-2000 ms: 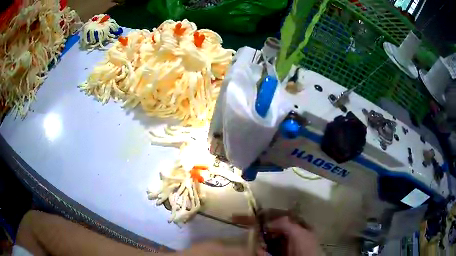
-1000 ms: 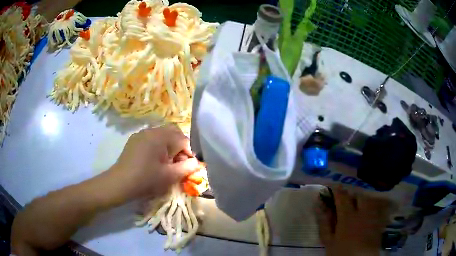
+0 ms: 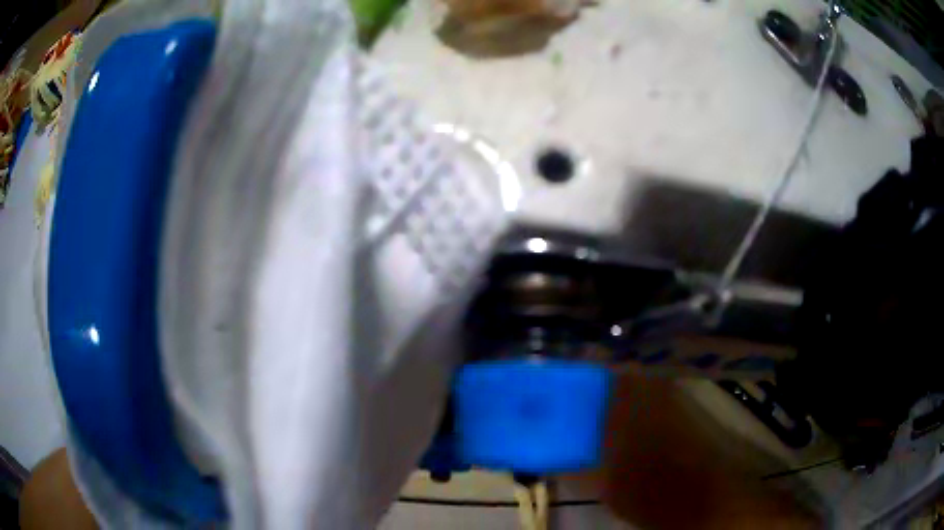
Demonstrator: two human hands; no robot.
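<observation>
The white sewing machine head (image 3: 662,124) fills the view up close. A white pouch (image 3: 300,311) hangs on its left end with a smooth blue object (image 3: 119,269) in it. A blue knob (image 3: 533,414) sits below the head. Cream yarn strands (image 3: 532,505) lie below the knob on the machine bed. My right hand (image 3: 704,455) is a blurred brown shape beneath the head, right of the knob; its fingers cannot be made out. Only a bit of my left forearm shows at the lower left edge; the left hand is hidden behind the pouch. The needle area is hidden too.
A thin pale thread (image 3: 778,176) runs down the machine head to a metal guide. A large dark knob (image 3: 880,311) is at the right. Small parts of cream yarn bunches (image 3: 54,78) and the white table (image 3: 19,321) show at the far left. Green mesh is at the top right.
The view has moved much closer to the machine head. The pouch now covers my left hand and the yarn bunch with the orange-red piece. My right hand remains beneath the head, blurred.
</observation>
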